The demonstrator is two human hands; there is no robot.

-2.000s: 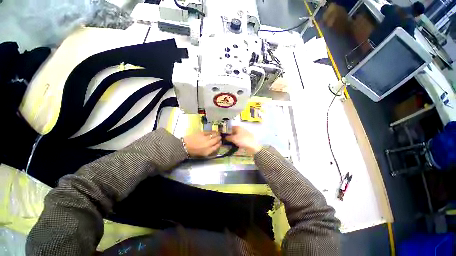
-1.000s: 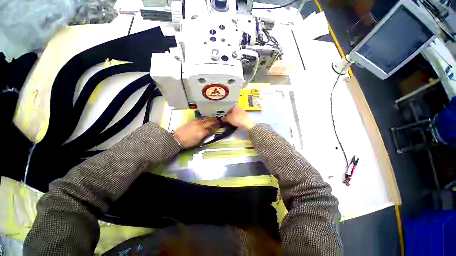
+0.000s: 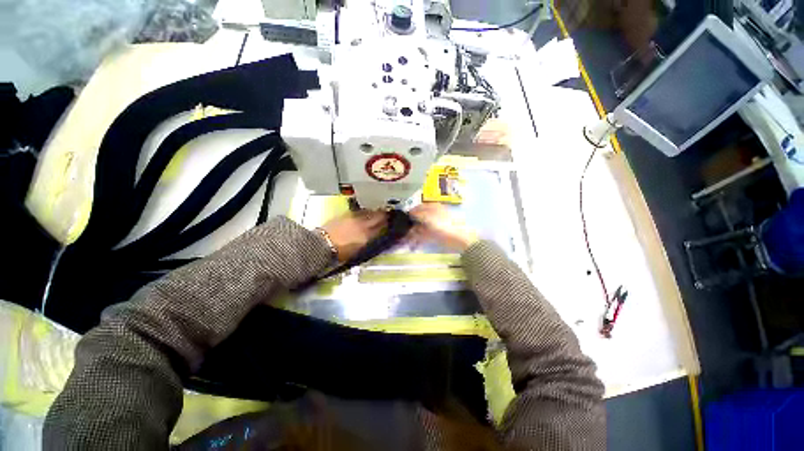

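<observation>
A black strip [image 3: 388, 234] lies under the front of the white sewing machine head [image 3: 379, 132], between my hands. My left hand [image 3: 351, 233] grips it from the left, just below the head. My right hand [image 3: 441, 225] holds its right end, fingers partly hidden by the strip. The needle and presser foot are hidden by the head, fingers and strip. The shiny bed plate [image 3: 397, 304] lies in front of my hands.
Black strips [image 3: 189, 198] fan out at left. A wide black fabric pile [image 3: 353, 357] crosses the near edge. Red-handled snips [image 3: 614, 312] lie at right. A yellow label [image 3: 442, 185] is right of the head. A monitor [image 3: 695, 85] and clear plastic [image 3: 66, 40] are farther back.
The strip has come up between my hands and shows as a broader folded piece. My right hand has shifted slightly right. The camera view has also moved a little.
</observation>
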